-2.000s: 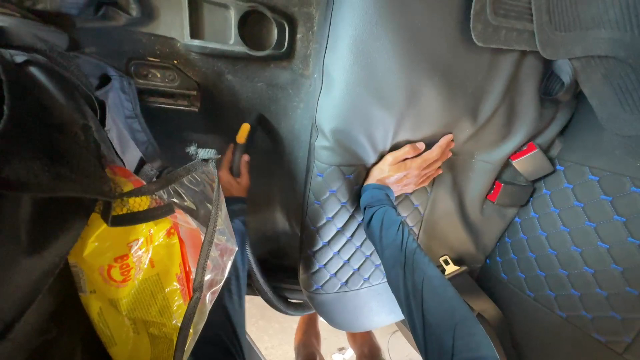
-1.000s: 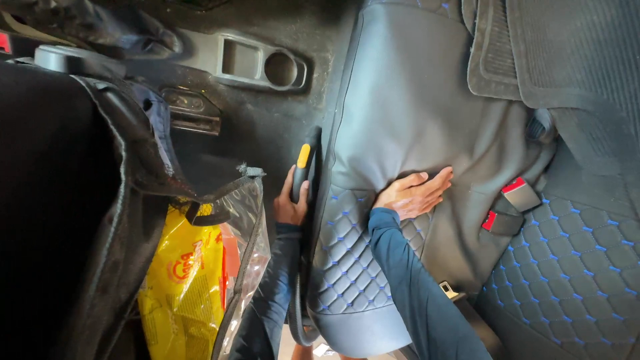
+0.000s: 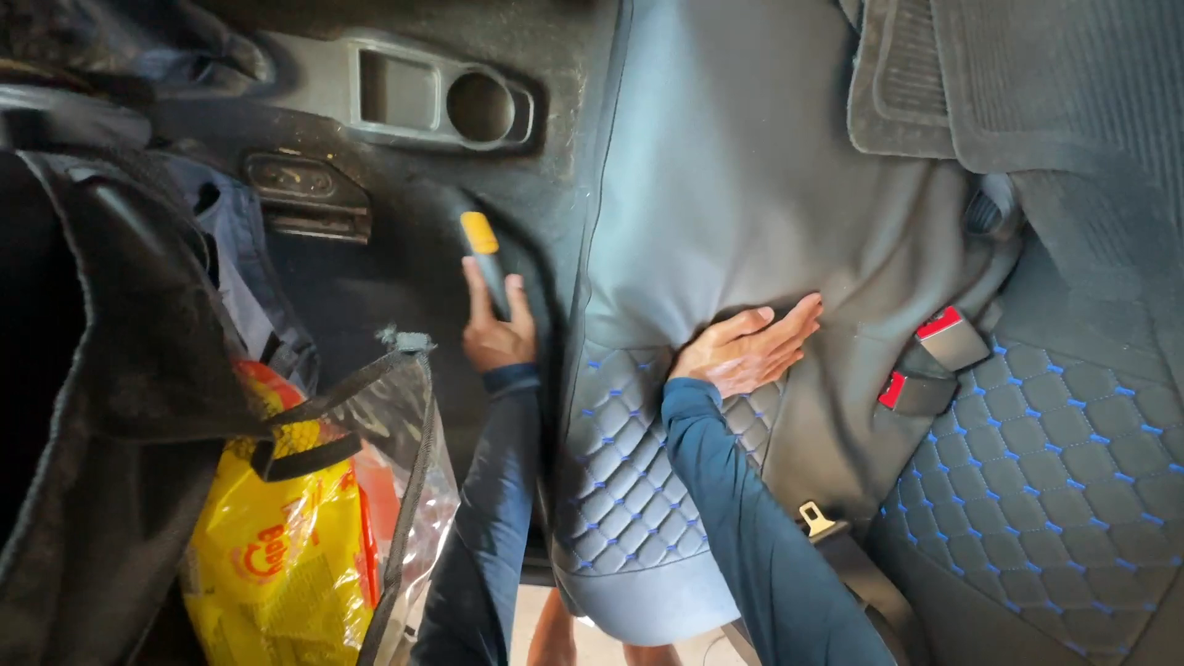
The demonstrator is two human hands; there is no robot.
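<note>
My left hand grips a vacuum hose nozzle or similar dark tool with a yellow tip, over the dark car floor beside the rear seat; what kind of tool it is cannot be told. A dark hose-like curve runs near it along the seat's edge. My right hand rests flat, fingers spread slightly, on the grey leather-like rear seat cushion, by its quilted part with blue stitching. The palm is hidden.
Left stands a front seat back with a clear zip bag holding a yellow packet. A cup holder console lies ahead. Right are two seat belt buckles, a belt tongue, rubber mats and the quilted backrest.
My left hand with the yellow-tipped tool has shifted away from the seat's edge, over the floor, since one second ago. My right hand stays on the seat cushion.
</note>
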